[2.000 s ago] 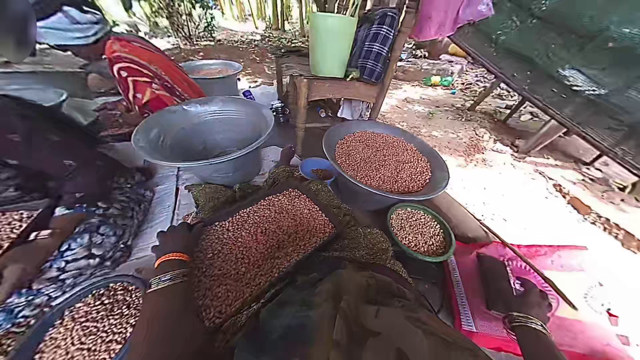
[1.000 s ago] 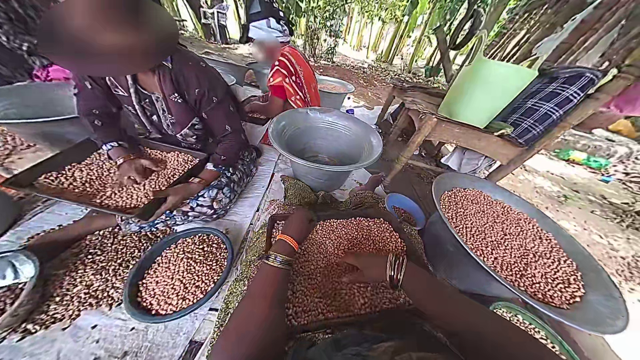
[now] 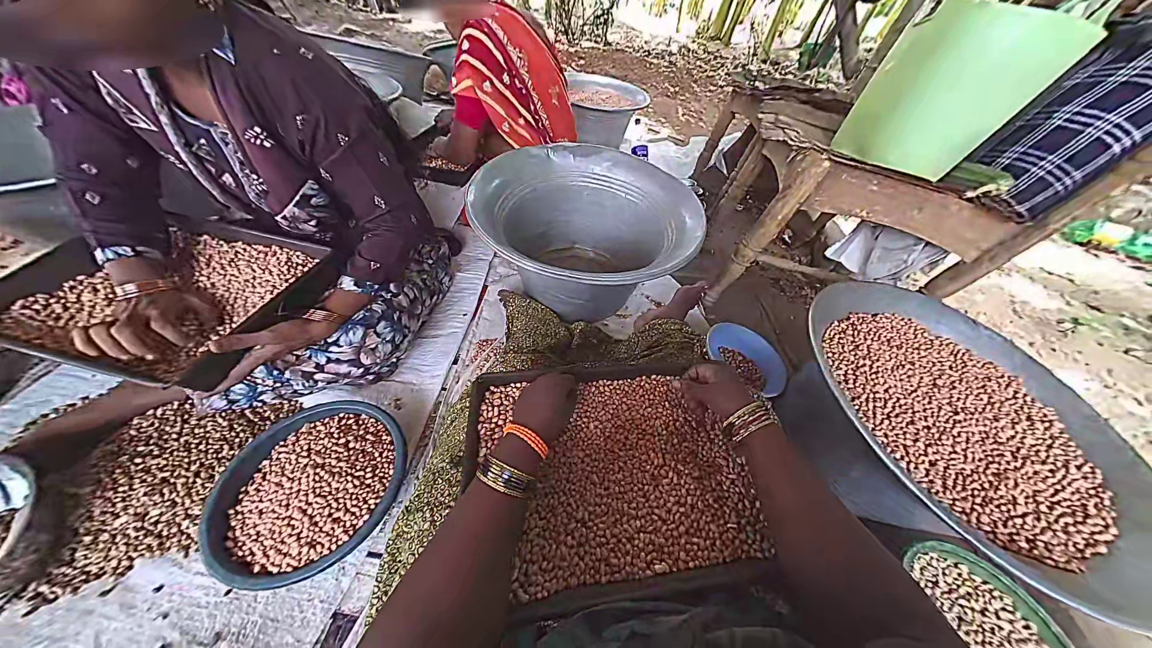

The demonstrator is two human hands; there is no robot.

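Observation:
A dark rectangular tray (image 3: 666, 585) full of reddish-brown shelled nuts, which look like peanuts (image 3: 630, 477), lies across my lap on a patterned green cloth (image 3: 540, 337). My left hand (image 3: 546, 405), with an orange band and bangles at the wrist, rests at the tray's far left part, fingers curled down; whether they grip the rim or nuts is unclear. Over the far right corner is my right hand (image 3: 715, 389), bangles on its wrist, fingertips bent together at the nuts and rim. What it pinches, if anything, cannot be made out.
A deep metal basin (image 3: 585, 216) stands beyond the tray, a small blue bowl (image 3: 765, 355) near its right corner. Right are a wide metal pan of nuts (image 3: 828, 333) and a green-rimmed bowl (image 3: 1017, 585). Left are a nut-filled tub (image 3: 211, 531) and a person's hands (image 3: 153, 328) in another tray.
My right hand was off at the right over a pink sheet, then over the middle of the nuts; now it is at the tray's far right corner. The view has swung left.

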